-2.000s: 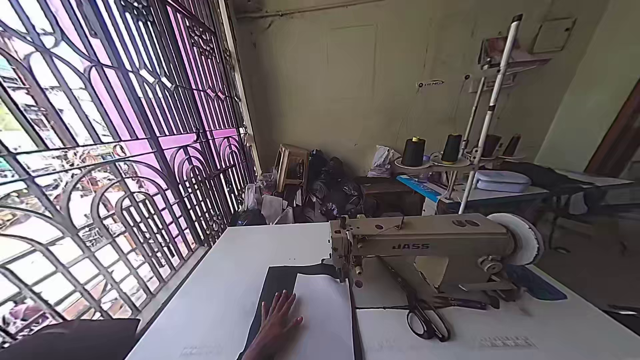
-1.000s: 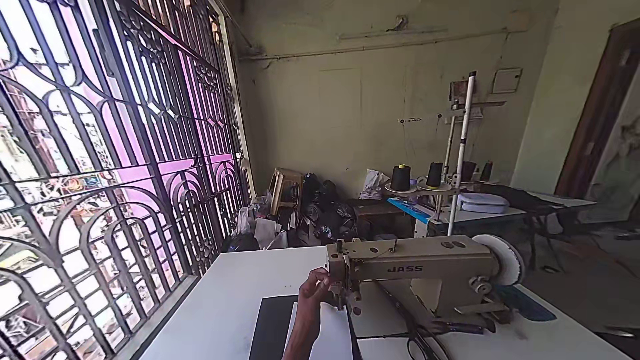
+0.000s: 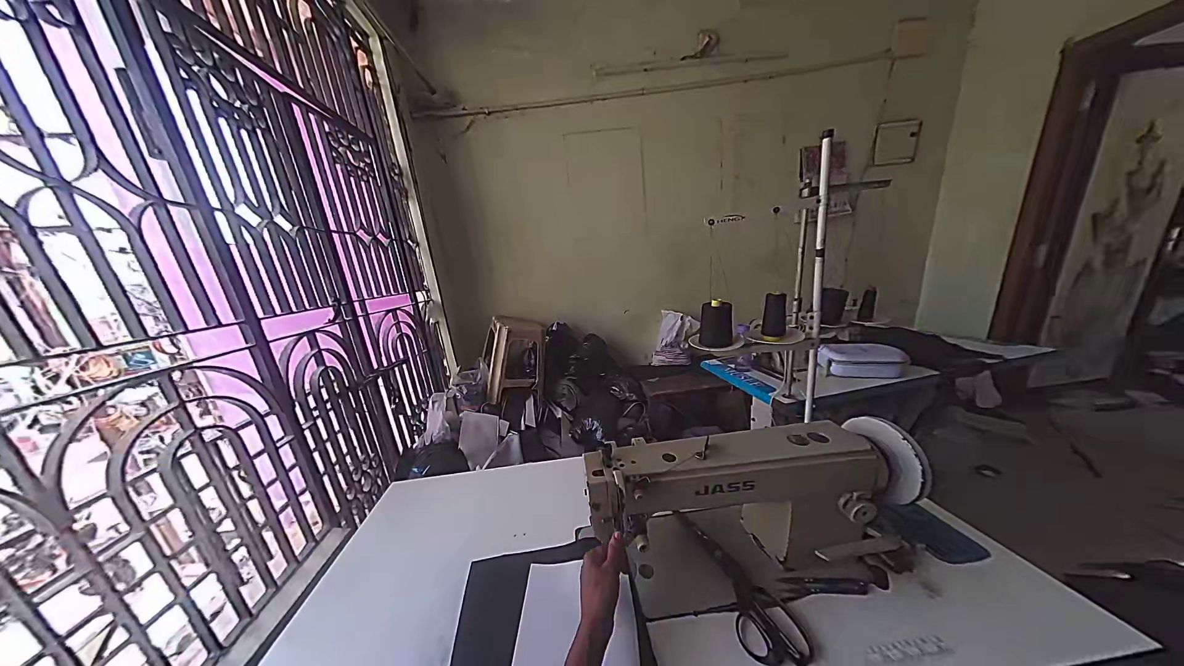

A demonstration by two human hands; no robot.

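Observation:
My left hand [image 3: 601, 578] is raised at the needle end of a beige industrial sewing machine [image 3: 740, 472], its fingertips close under the machine head. Whether anything small is between the fingers cannot be told. Under and beside the hand, a white sheet [image 3: 555, 615] lies on a piece of black material [image 3: 490, 601], whose upper edge reaches toward the needle area. My right hand is out of view. Black-handled scissors [image 3: 772, 624] lie on the machine bed right of my left hand, with a dark-handled tool [image 3: 823, 585] just behind them.
The white table [image 3: 444, 527] runs beside a metal window grille [image 3: 277, 324] on the left. Behind stand a stool [image 3: 513, 356], black bags [image 3: 592, 388] and a second table with black thread cones [image 3: 716, 326] and a pale case [image 3: 865, 361]. A white pole [image 3: 820, 277] rises behind the machine.
My left hand, flat on the white sheet two seconds ago, has lifted and moved up and right to the needle area. One second ago it was higher against the machine head. The view has tilted up.

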